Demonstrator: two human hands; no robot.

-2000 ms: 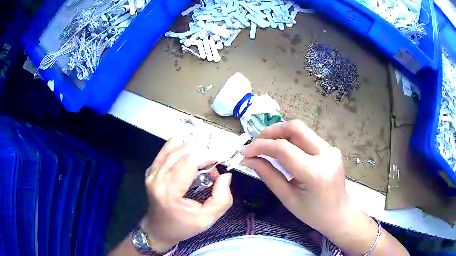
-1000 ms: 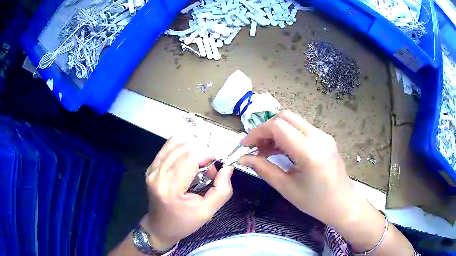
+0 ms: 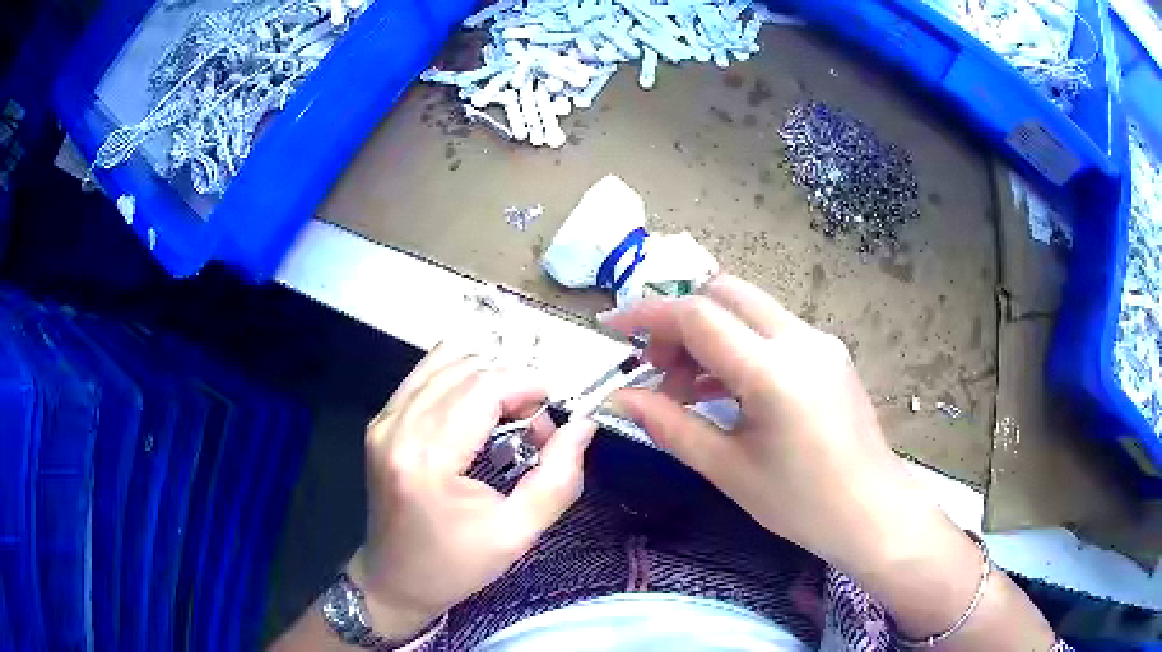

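Note:
My left hand (image 3: 465, 471) pinches a white plastic housing (image 3: 596, 397) between thumb and finger at the bench's near edge. A thin white cord loops at my left fingers, and something silvery shows inside the curled palm; I cannot tell what. My right hand (image 3: 765, 414) is at the housing's other end, its thumb and fingers closed around it. A small dark spot shows near the right fingertips. The white padding (image 3: 595, 236) with a blue tie (image 3: 623, 260) lies on the cardboard just beyond my right hand, its lower end partly hidden by that hand.
Brown cardboard (image 3: 510, 261) covers the bench. Loose white strips (image 3: 612, 45) lie at the far edge, tiny dark metal parts (image 3: 847, 178) at the right. Blue bins stand at left (image 3: 300, 166) and right (image 3: 1083, 318). Stacked blue bins (image 3: 128, 497) are at lower left.
My right fingers have lifted and shifted slightly on the housing, and the dark spot now shows beside them. My left hand still pinches the housing in nearly the same place.

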